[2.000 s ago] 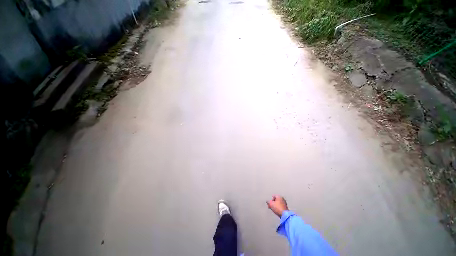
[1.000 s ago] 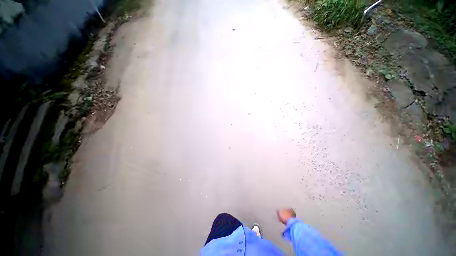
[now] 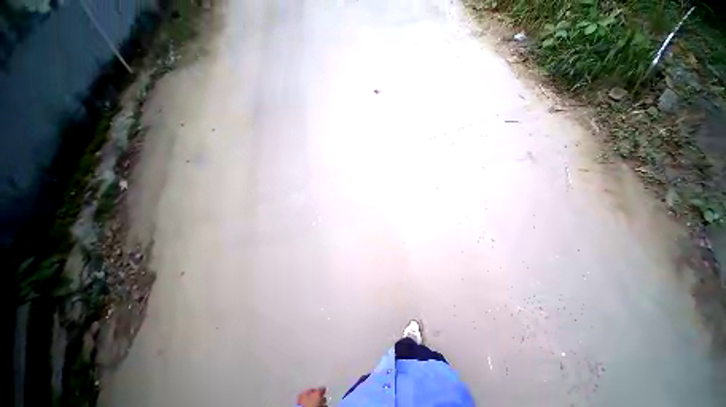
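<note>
My left hand (image 3: 313, 397) shows at the bottom edge, left of my light-blue shirt (image 3: 410, 383). It is small and partly cut off, and its fingers and anything in them cannot be made out. My right hand is out of the picture. One light-coloured shoe (image 3: 412, 330) and a dark trouser leg show below me on the pale concrete road (image 3: 263, 238).
A dark wall (image 3: 60, 103) runs along the left, with moss and dry leaves at its foot. Green weeds (image 3: 589, 40), stones and a thin white stick or pipe (image 3: 671, 37) line the right edge. Small debris is scattered on the road.
The road edges and weeds have moved down the picture as I walk forward. My right hand and sleeve have left the view. My left hand has come in at the bottom.
</note>
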